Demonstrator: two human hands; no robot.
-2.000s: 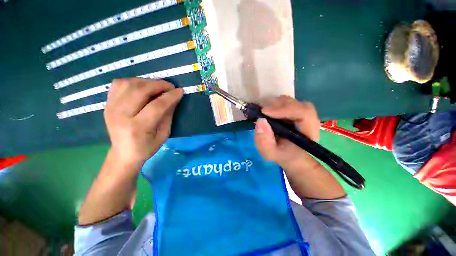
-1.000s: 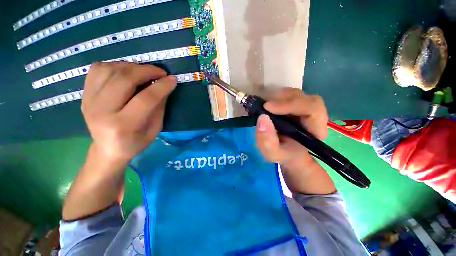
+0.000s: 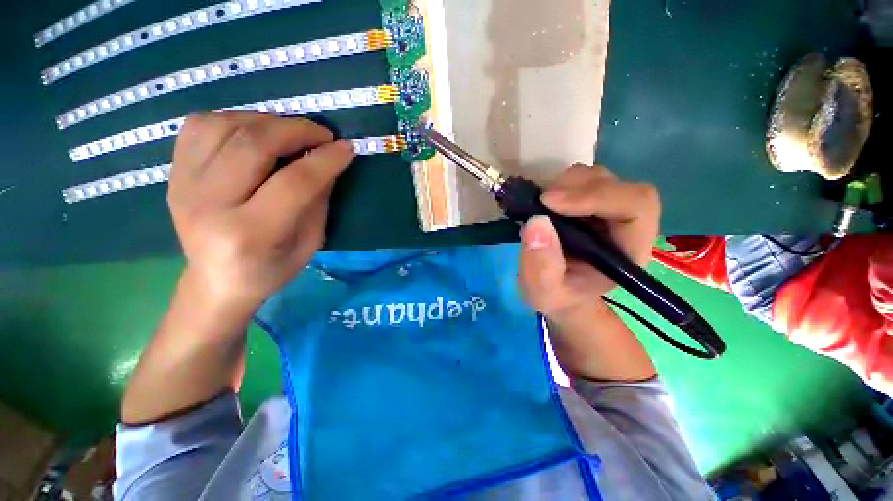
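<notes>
My right hand (image 3: 587, 240) grips the black handle of a soldering iron (image 3: 612, 259). Its thin tip is at the lowest board of the green PCB panel (image 3: 408, 88), just right of the nearest strip's pads. My left hand (image 3: 259, 201) pinches the nearest white LED strip (image 3: 117, 183) between thumb and fingertip; the hand covers the strip's middle. The strip's orange-gold pads lie at the panel's edge. More LED strips (image 3: 211, 76) lie above it in a row, their pads at the same panel. Whether the tip touches the board is unclear.
The pale work board (image 3: 548, 108) with a brownish patch lies right of the panel. A round tin (image 3: 821, 115) with yellowish-brown and dark contents stands at the far right, with a green-and-metal piece (image 3: 854, 204) below it. A person's red sleeve (image 3: 832, 303) shows at the right edge.
The iron's tip has moved from the nearest strip's pads slightly up and right onto the board. My left hand keeps its pinch on the strip. The view has shifted slightly.
</notes>
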